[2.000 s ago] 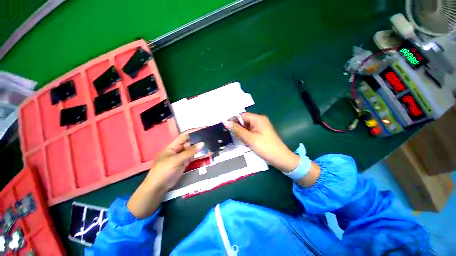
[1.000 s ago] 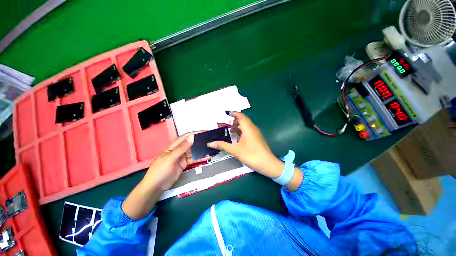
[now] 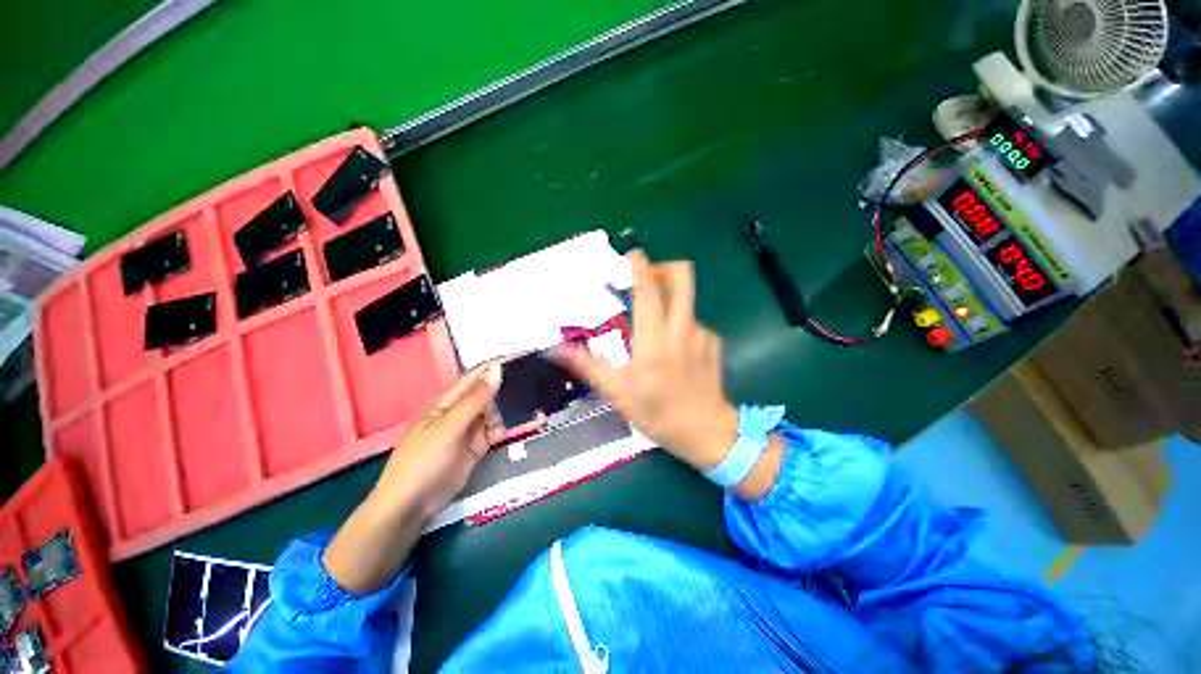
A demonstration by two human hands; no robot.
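My left hand (image 3: 441, 441) holds a black display module (image 3: 537, 388) by its left end, above the stack of adhesive sheets. My right hand (image 3: 665, 356) is blurred at the module's right side, fingers spread and pointing up and away. The thumb is near the module's upper right; whether it touches is unclear. A small dark tip shows by the index finger; I cannot tell what it is. The white upper sheet (image 3: 533, 300) lies beyond the module, and grey, white and red sheets (image 3: 566, 467) lie nearer me.
A pink-red tray (image 3: 250, 402) with several black screens stands left, and a redder tray (image 3: 82, 593) with boards lower left. A black die-cut sheet (image 3: 217, 606) lies near my left sleeve. A power lead (image 3: 780, 279), power supply (image 3: 994, 244) and fan (image 3: 1091, 42) are right.
My right hand has shifted from the module's lower surface to its right side, with its fingers now raised and spread. My left hand still holds the module. The view has shifted slightly.
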